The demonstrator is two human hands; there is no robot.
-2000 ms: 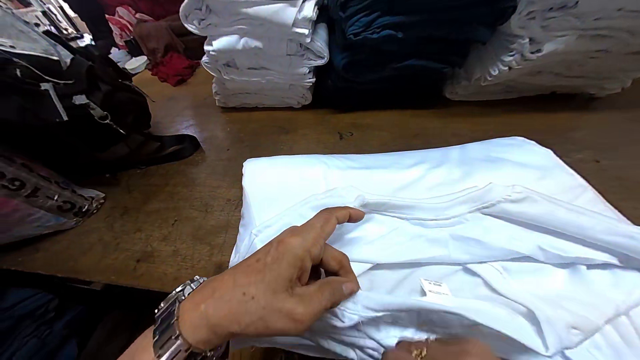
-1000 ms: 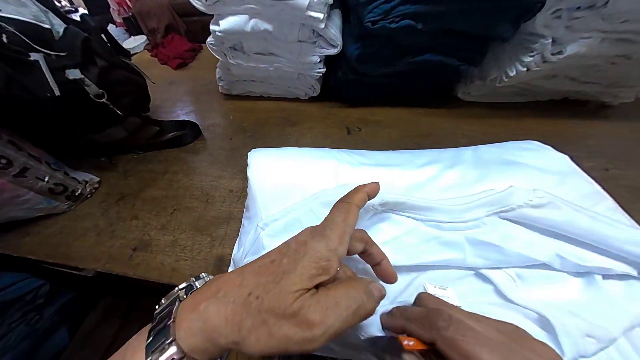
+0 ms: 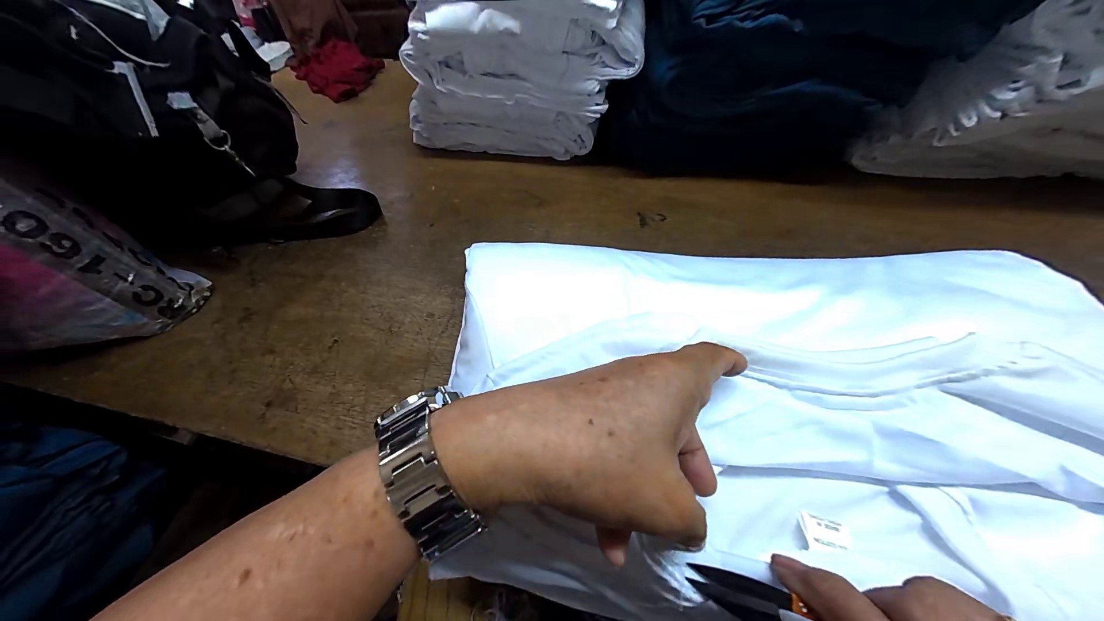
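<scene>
A white garment (image 3: 828,302) lies on the wooden table, with a seamed collar band across it and a small printed label (image 3: 824,530) on its lower part. My left hand (image 3: 595,440), with a metal watch (image 3: 427,474) at the wrist, rests over the garment's left part; its index fingertip touches the collar band, and whether the curled fingers pinch cloth is hidden. At the bottom edge my right hand (image 3: 897,595) holds dark-bladed scissors or snips (image 3: 742,591) with an orange part. The blades are apart, their tips beside bunched cloth under my left hand.
Folded white garments (image 3: 509,86) are stacked at the table's back, beside dark blue cloth (image 3: 742,86) and another pale stack (image 3: 992,129). A black bag (image 3: 172,112) and a printed plastic bag (image 3: 95,267) stand at left. Red cloth (image 3: 336,71) lies behind. The table's near edge (image 3: 250,444) shows lower left.
My left hand has turned palm down, its fingers now bent toward the cloth. My right hand, low at the frame edge two seconds ago, shows more, and the dark blades have come into view.
</scene>
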